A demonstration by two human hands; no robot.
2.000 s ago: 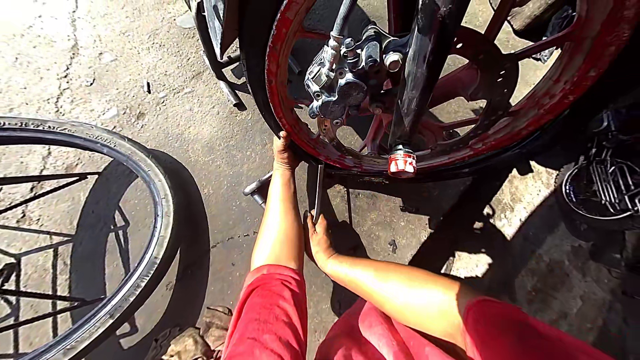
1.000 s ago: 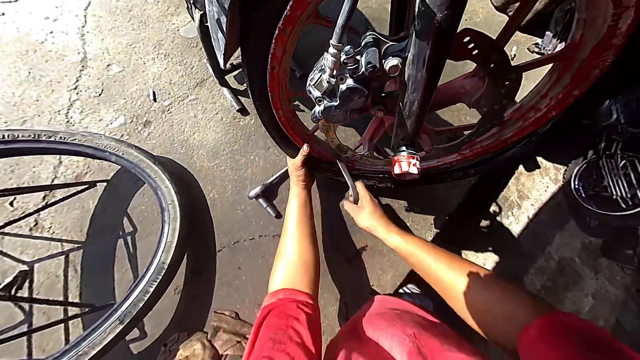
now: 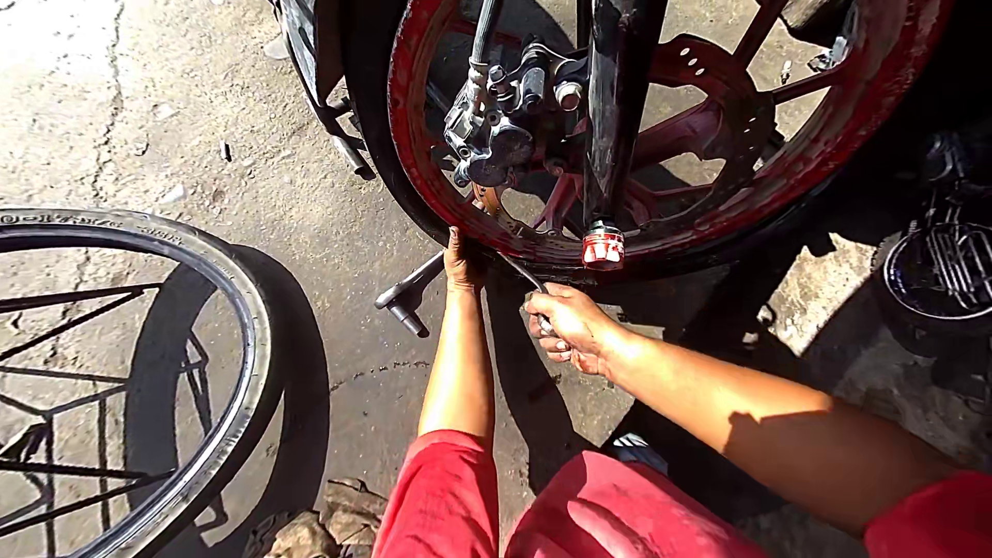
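A red motorcycle wheel rim with a black tire fills the top of the head view. At the tire's lower left rests my left hand, thumb up against its edge; the other fingers are hidden. My right hand is closed around a metal tire lever, whose far end meets the lower rim. A brake caliper and its hose lie above my left hand. The dark fork leg ends in a red and silver cap, just above my right hand.
A loose tire stands around a thin black metal frame at the left. A socket wrench handle lies beside my left wrist. At the right is a round container with metal parts. Brown cloth-like material shows at the bottom.
My right hand has moved up from its lower place on the lever two seconds ago, and the lever now slants instead of standing nearly upright. My left hand stays by the tire.
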